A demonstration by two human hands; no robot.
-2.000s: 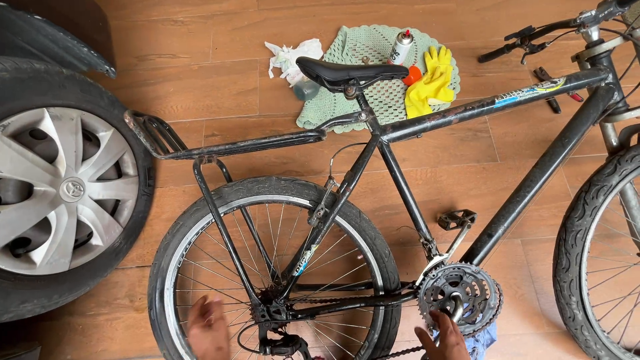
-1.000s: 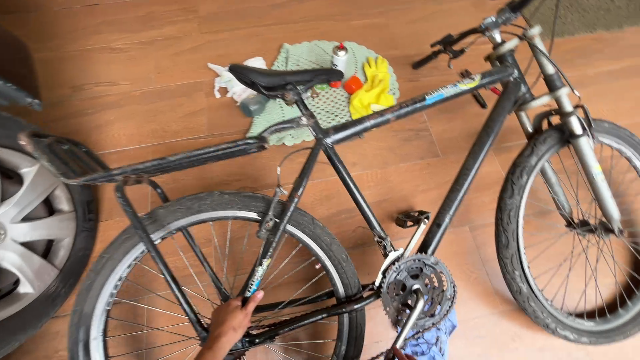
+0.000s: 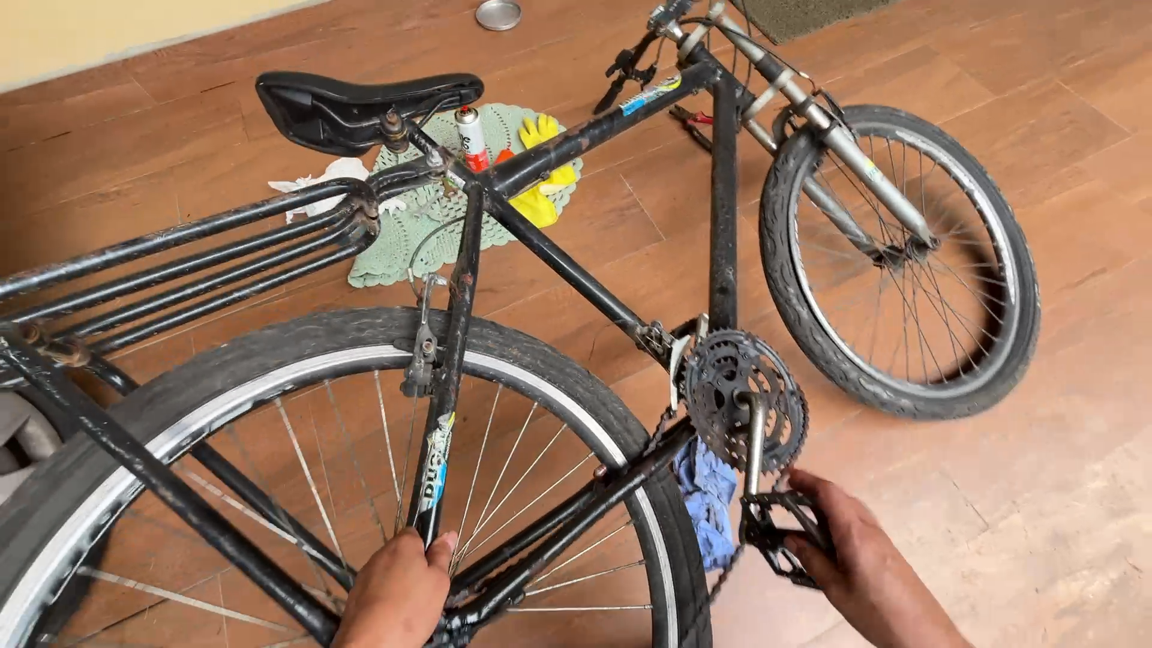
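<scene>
A black bicycle frame [image 3: 576,148] with worn paint fills the view. My left hand [image 3: 405,580] is closed around the lower end of the seat stay [image 3: 454,333], beside the rear wheel [image 3: 540,382]. With my right hand [image 3: 841,540] I grip the black pedal [image 3: 787,540], which hangs from the silver crank arm [image 3: 757,441] below the chainring [image 3: 733,387]. The chain [image 3: 727,576] hangs near the pedal. Behind it lies a blue cloth [image 3: 706,504]. My left hand hides part of the rear hub area, the rest of which is cut off by the lower edge.
A green crocheted mat [image 3: 405,243] lies beyond the frame, with a spray can [image 3: 471,139], yellow gloves [image 3: 538,207] and a white cloth [image 3: 328,184] on or beside it. The front wheel [image 3: 1021,270] is at right, the rear rack [image 3: 180,238] at left. A round metal dish [image 3: 498,13] lies farther back.
My left hand, apart from the bike's stay two seconds ago, now holds it. The crank has turned, and my right hand is on its pedal. The view has shifted closer to the bicycle.
</scene>
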